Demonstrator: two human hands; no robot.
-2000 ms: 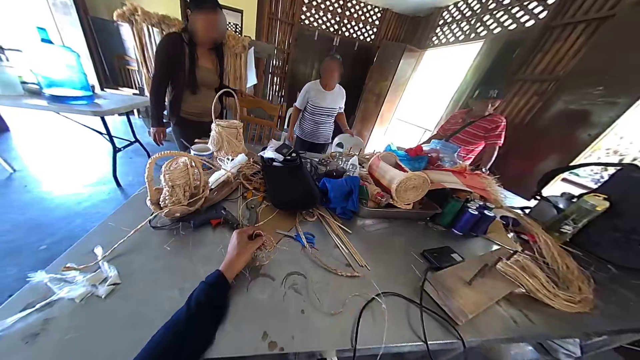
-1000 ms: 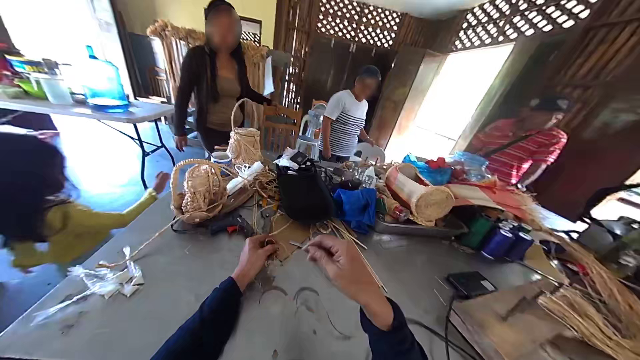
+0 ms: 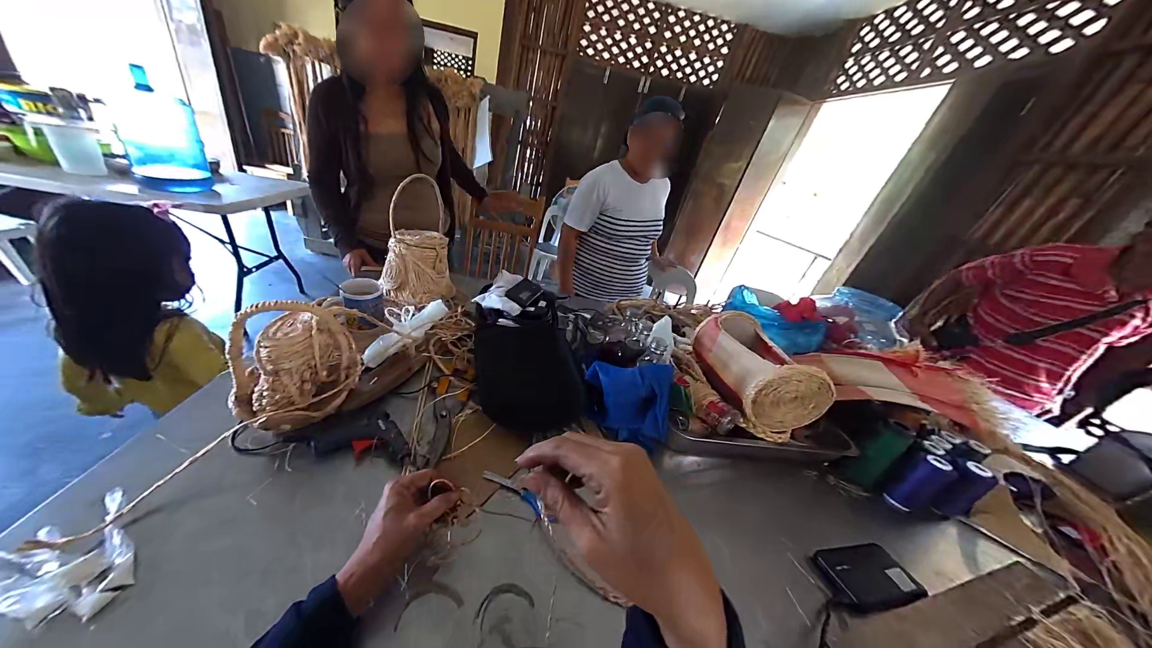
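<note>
My left hand (image 3: 405,526) pinches a small coil of brown fibre (image 3: 443,493) between thumb and fingers, with loose strands hanging below. To its right, my right hand (image 3: 621,522) is raised, palm down, thumb and fingertips close together; whether a thin strand lies between them I cannot tell. Blue-handled scissors (image 3: 515,490) lie on the table just left of its fingertips, partly hidden by the hand. A braided cord (image 3: 585,571) runs beneath the right hand. Pliers (image 3: 436,432) and a dark glue gun (image 3: 360,436) lie beyond the left hand.
Woven baskets (image 3: 301,364), a black bag (image 3: 526,369), a blue cloth (image 3: 630,396), a metal tray (image 3: 765,445) and thread spools (image 3: 922,481) stand across the table. A black box (image 3: 868,576) with a cable sits at right, plastic strips (image 3: 81,567) at left. Several people are around the table.
My right hand, out of view two seconds ago, has come in beside the left. A person in yellow has appeared at left and lowered an outstretched arm. The view has turned somewhat left.
</note>
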